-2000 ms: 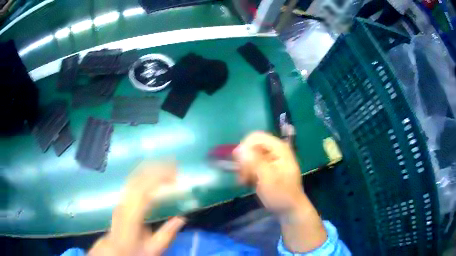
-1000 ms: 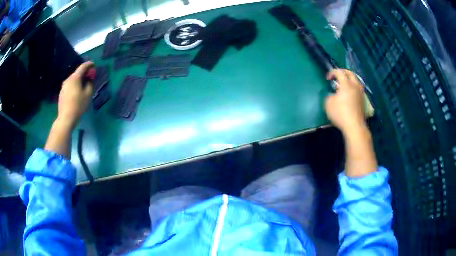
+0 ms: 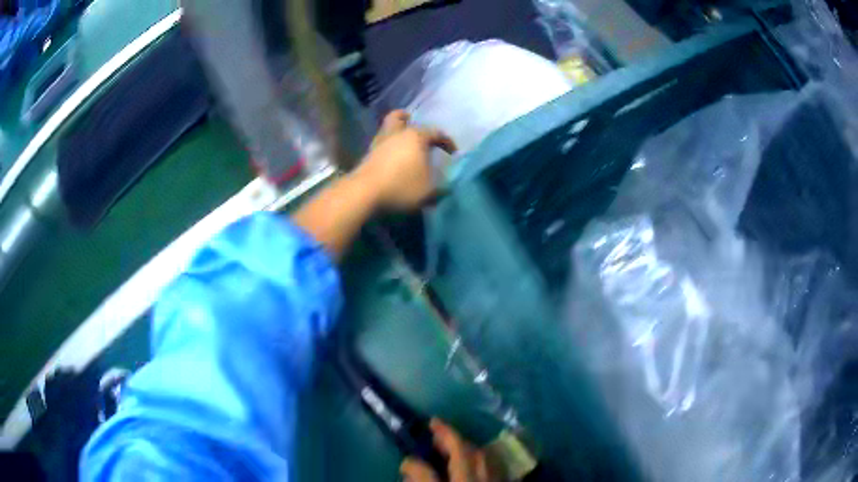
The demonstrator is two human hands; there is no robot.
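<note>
My left hand (image 3: 400, 169) reaches across to the near corner of the green crate (image 3: 527, 141), beside a bright white plastic bag (image 3: 489, 89). Its fingers are blurred, and whether they grip the bag or crate cannot be told. My right hand (image 3: 452, 457) is cut off by the bottom edge, with its fingers around the lower end of the black electric screwdriver (image 3: 381, 405), which lies along the green bench (image 3: 381, 325).
The crate holds large crumpled clear bags (image 3: 677, 320) with dark shapes inside. A pale yellow block (image 3: 511, 457) sits at the bench edge by my right hand. A dark mat (image 3: 132, 141) lies on the green conveyor (image 3: 179, 207) at the left. A blurred grey post (image 3: 245, 85) stands beyond my left arm.
The view has swung right toward the crate. My left hand has left the housings at bench left and crossed to the crate corner; the red item no longer shows. My right hand stays at the screwdriver.
</note>
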